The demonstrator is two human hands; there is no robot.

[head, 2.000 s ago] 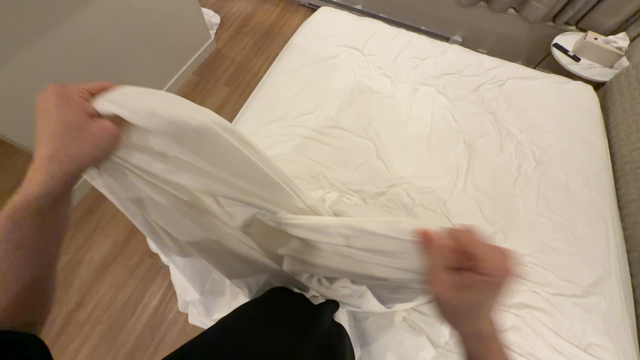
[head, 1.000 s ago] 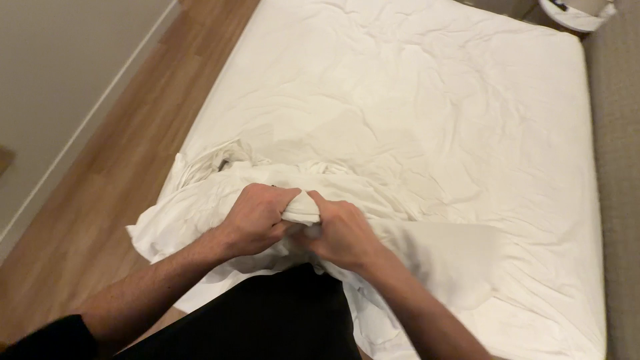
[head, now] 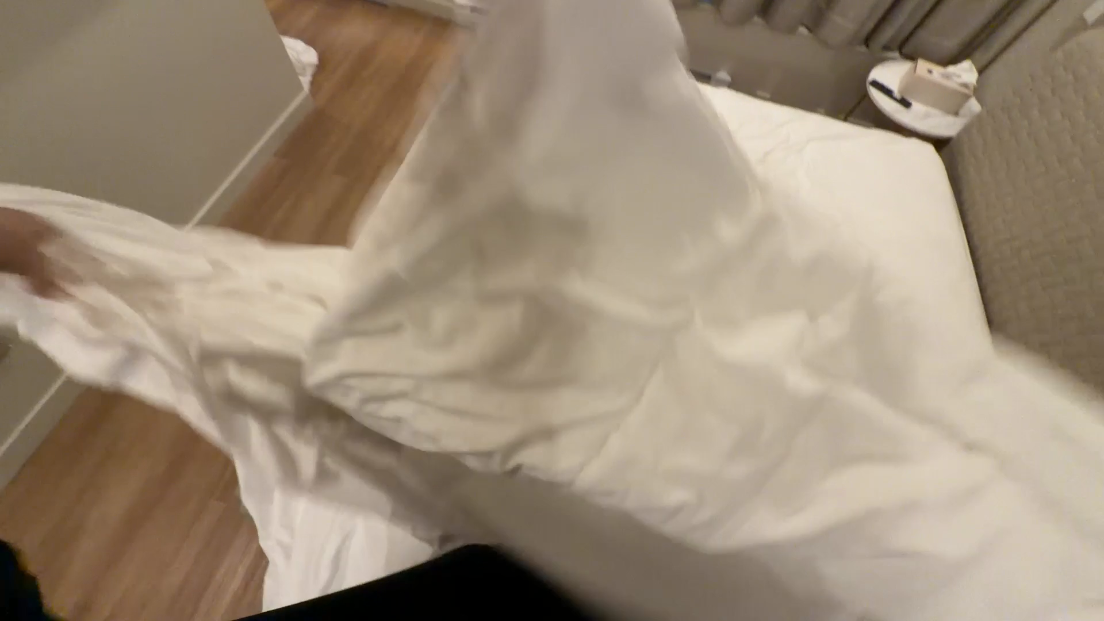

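Observation:
A large white bed sheet (head: pixel 535 362) billows in the air over the near part of the bed, blurred by motion. At the far left edge, my left hand (head: pixel 34 250) is shut on the sheet, partly wrapped by its folds. My right hand is not visible; the raised cloth or the frame's edge hides it. Beyond the sheet, the white-covered mattress (head: pixel 862 181) shows at its far right corner.
A padded grey headboard (head: pixel 1035 172) stands along the right. A round white side table (head: pixel 931 116) holds a tissue box (head: pixel 936 86) and a dark object. Grey curtains (head: pixel 828 21) hang behind. Wood floor (head: pixel 147 492) and a grey partition (head: pixel 129 95) lie left.
My hands were together at the bundled cloth; my left hand has moved far to the left, and my right hand has gone out of sight. The sheet has spread out and risen.

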